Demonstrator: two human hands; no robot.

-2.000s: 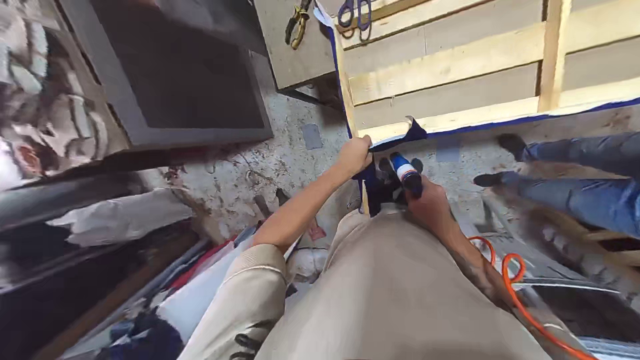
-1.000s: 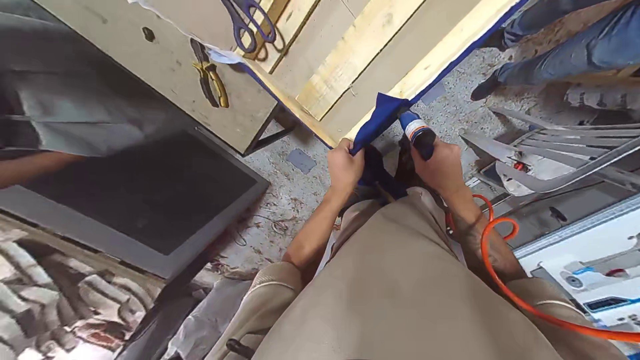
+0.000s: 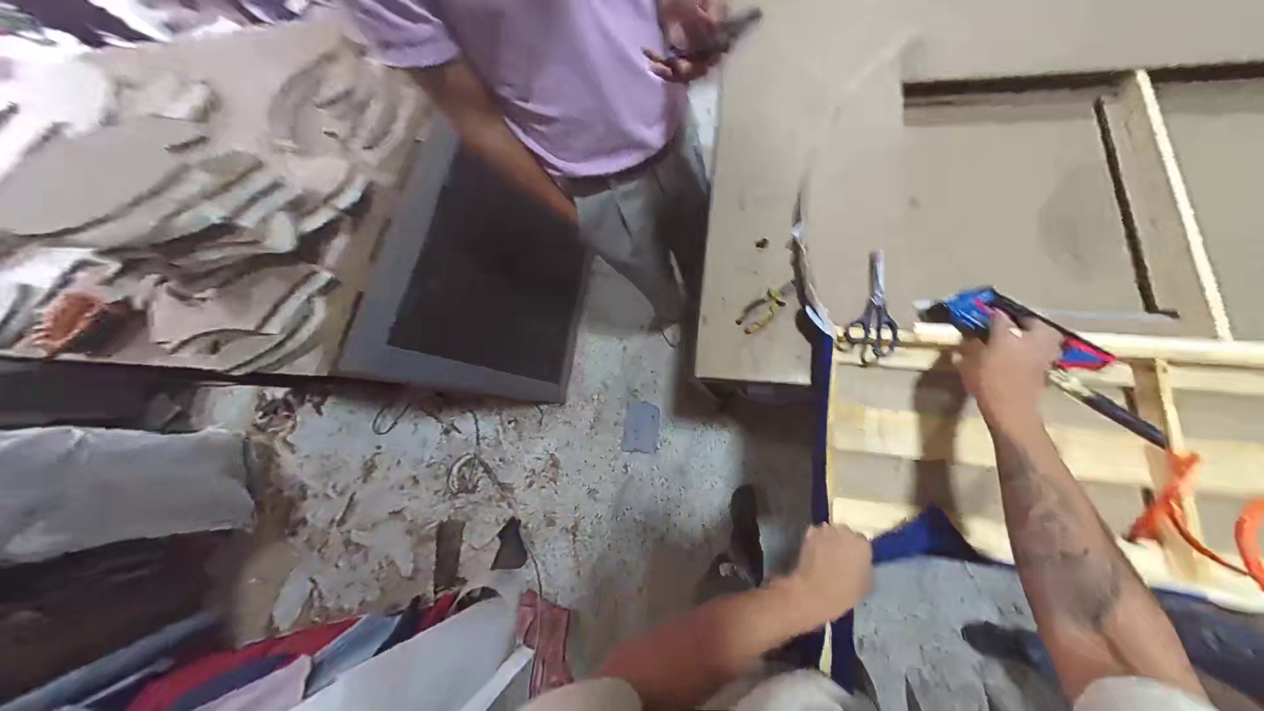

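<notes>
My left hand (image 3: pixel 834 568) is closed on the blue fabric (image 3: pixel 913 536) at the near corner of the wooden frame (image 3: pixel 913 434). My right hand (image 3: pixel 1012 360) grips a blue pneumatic staple gun (image 3: pixel 973 308) above the frame's far rail; an orange air hose (image 3: pixel 1175 494) lies at the right. Dark-handled scissors (image 3: pixel 873 326) rest across the far rail, left of the staple gun. Yellow-handled pliers (image 3: pixel 760 311) lie on the board beside the frame's far left corner. Blue fabric also runs down the frame's left edge.
A co-worker in a lilac shirt (image 3: pixel 583 89) stands beyond, holding a dark tool. A dark panel (image 3: pixel 494 267) and a table piled with cut pieces (image 3: pixel 197 197) are at the left. Scraps and cord litter the floor (image 3: pixel 395 504); part of another person shows at lower right.
My right hand has moved with the staple gun from beside my left hand to over the frame's far rail. My left hand stays at the fabric corner. The view has swung widely.
</notes>
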